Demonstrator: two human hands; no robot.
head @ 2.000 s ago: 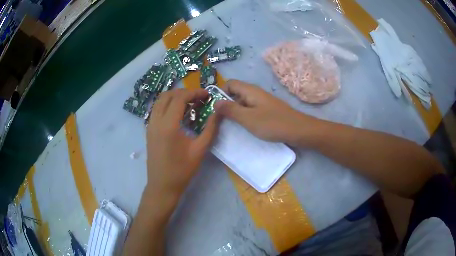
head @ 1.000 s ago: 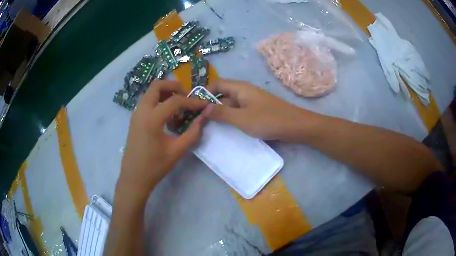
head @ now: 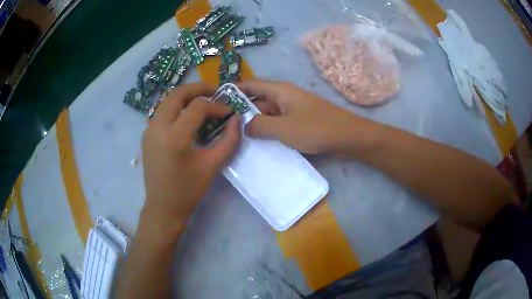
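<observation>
A white housing shell (head: 274, 181) lies open side up on the bench, slanting from upper left to lower right. A green circuit board (head: 235, 103) sits in its upper end. My left hand (head: 189, 137) holds another small circuit board (head: 211, 128) between thumb and fingers, over the shell's left edge. My right hand (head: 291, 117) grips the shell's upper right edge, its thumb at the inner side. Some fingertips of both hands are hidden. A pile of circuit boards (head: 169, 64) lies above my hands.
A bag of small pink parts (head: 353, 64) lies at the upper right, with white gloves (head: 472, 64) farther right. More white shells (head: 100, 263) stand at the lower left beside a dark pointed tool (head: 71, 275). Orange tape (head: 73, 169) crosses the bench. A green conveyor (head: 111, 52) runs behind.
The board in the shell's upper end shows more clearly, and the board in my left hand is now apart from it. The whole view has shifted slightly.
</observation>
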